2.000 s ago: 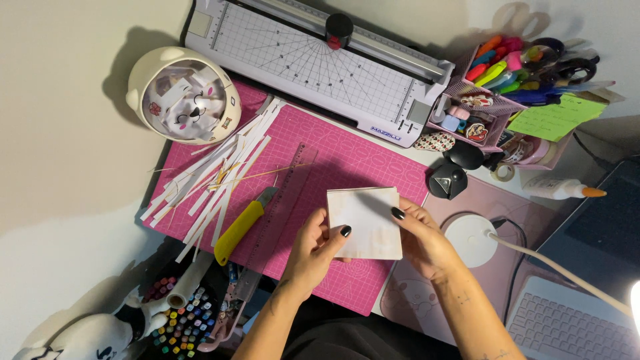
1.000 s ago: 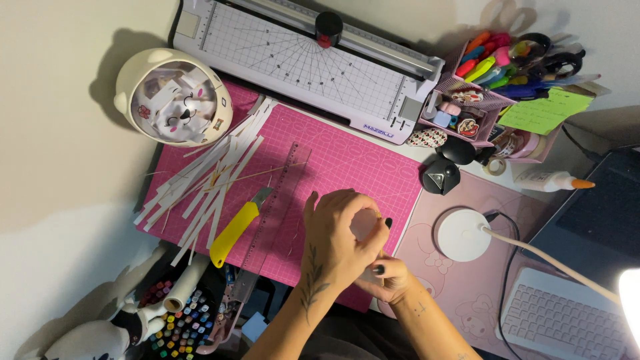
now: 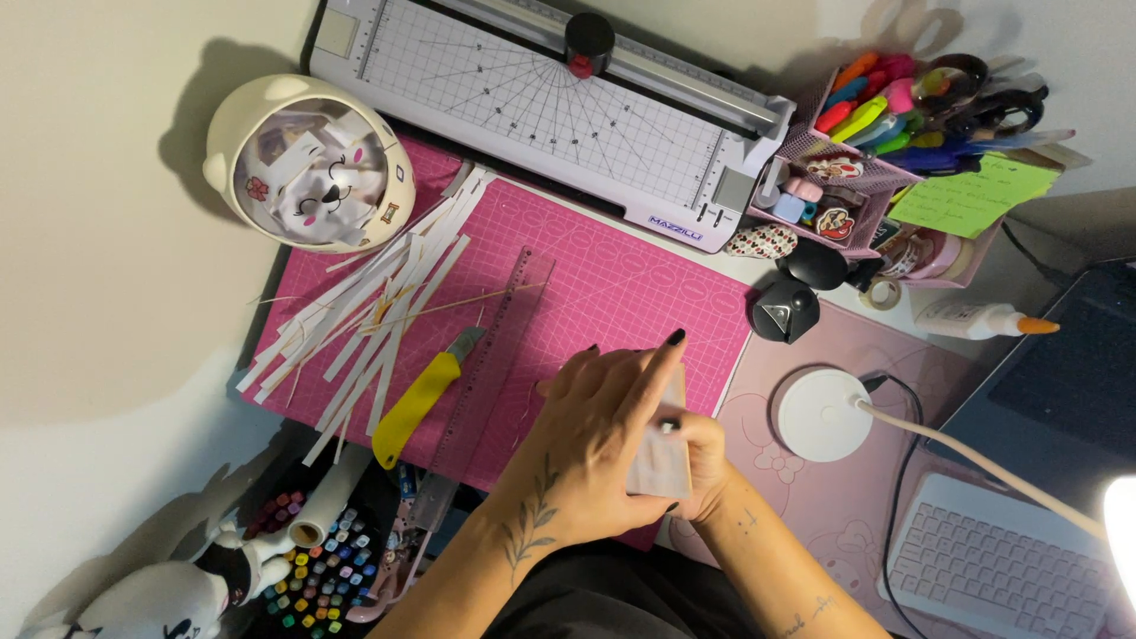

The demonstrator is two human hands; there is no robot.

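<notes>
A small square stack of pale paper [image 3: 661, 466] is between my hands, above the lower right part of the pink cutting mat [image 3: 621, 266]. My right hand [image 3: 706, 448] grips its right edge, thumb on top. My left hand [image 3: 595, 435] lies flat across the stack, palm down with the fingers extended, covering much of it. To the left of my hands, a transparent ruler [image 3: 488, 364] and a yellow utility knife [image 3: 417, 408] rest on the mat. Beyond them lies a loose pile of thin white paper strips [image 3: 382, 311].
A paper trimmer [image 3: 550, 106] spans the back. At the left stands a round animal-shaped bin [image 3: 311, 169] with scraps. Black punches [image 3: 784, 309], a pen organizer [image 3: 834, 177], a glue bottle [image 3: 976, 319], a white lamp base [image 3: 823, 414] and a keyboard [image 3: 994, 550] are at right; markers [image 3: 324, 568] stand lower left.
Both hands held the square stack by its sides two seconds ago, its face showing. One second ago they were cupped around it; now my left hand lies flattened over it.
</notes>
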